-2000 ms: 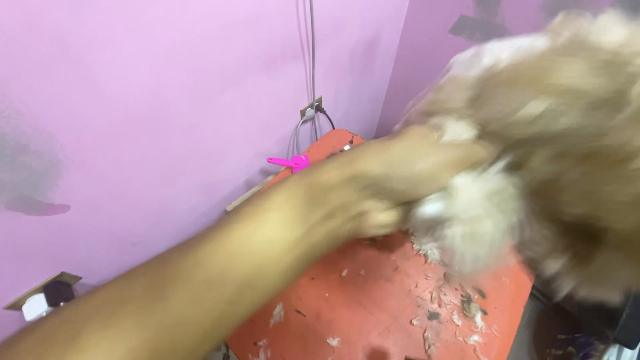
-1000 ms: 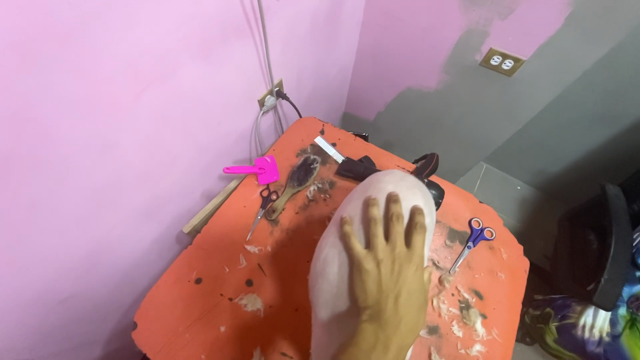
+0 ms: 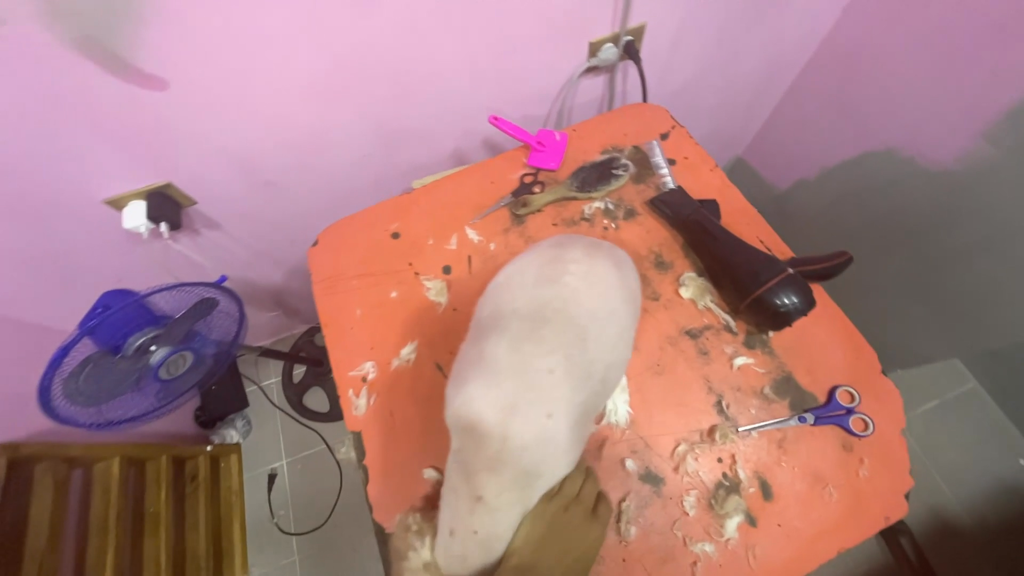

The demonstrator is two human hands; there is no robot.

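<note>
The pale, smooth, close-clipped body of an animal, seemingly a dog (image 3: pixel 544 352), rests on an orange tabletop (image 3: pixel 384 256). Against its lower right side lies my right hand (image 3: pixel 564 512), fingers close together and pointing up; its palm is hidden. My left hand is not in view. A tan furry patch (image 3: pixel 412 544) shows at the bottom edge. Purple-handled scissors (image 3: pixel 816 416) lie on the right. Beyond the body are a black hair dryer (image 3: pixel 728 256), dark-handled scissors (image 3: pixel 516 192), an oval wooden-handled brush (image 3: pixel 576 184), a metal comb (image 3: pixel 660 164) and a pink slicker brush (image 3: pixel 540 146).
Tufts of cut hair (image 3: pixel 704 296) are scattered over the tabletop. A blue fan (image 3: pixel 144 352) stands left, above a slatted wooden piece (image 3: pixel 120 512). A black cable (image 3: pixel 340 480) lies on the tiled floor. Wall outlets (image 3: pixel 616 48) hold plugs behind the table.
Two seconds ago a hand gripped a furry part of the animal; one second ago a hand lay spread on the pale body. Now the visible hand is lower, at its side. The view has shifted left.
</note>
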